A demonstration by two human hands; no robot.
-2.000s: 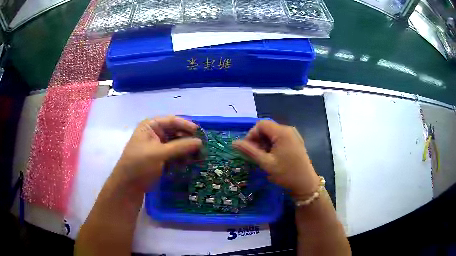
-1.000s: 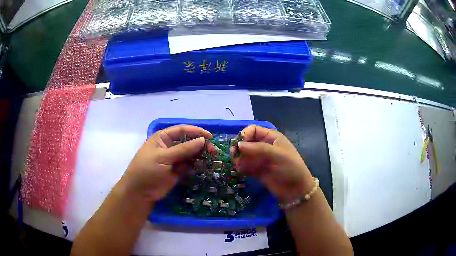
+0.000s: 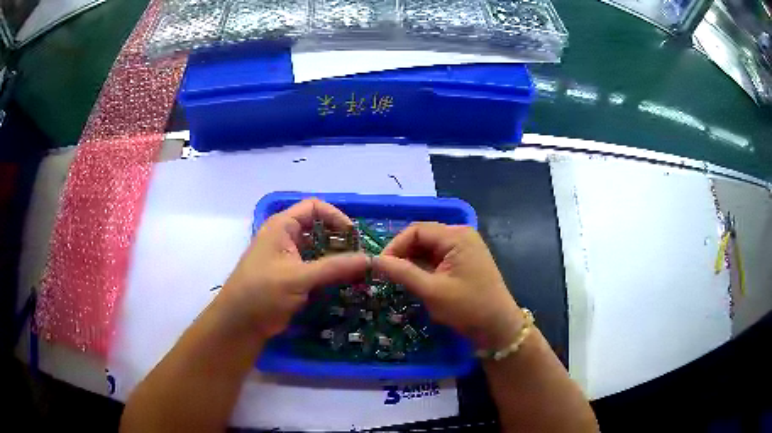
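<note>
A shallow blue tray (image 3: 364,370) lies under both hands. Small green circuit boards (image 3: 356,337) with silver metal parts lie loose in its near half. Thin green waste strips (image 3: 371,237) show at its far half between the hands. My left hand (image 3: 283,266) holds a board panel piece (image 3: 339,243) with a silver part in its fingertips above the tray. My right hand (image 3: 442,269) pinches a small piece against the left fingertips; the fingers hide most of it.
A long blue bin (image 3: 355,118) stands behind the tray, with a clear compartment tray (image 3: 355,25) on top. Pink bubble wrap (image 3: 97,245) is at left. A black mat (image 3: 508,228), a white sheet (image 3: 643,254) and yellow-handled pliers (image 3: 730,254) are at right.
The hands were apart over the tray; their fingertips now meet near its middle. The panel piece now shows more clearly in my left hand.
</note>
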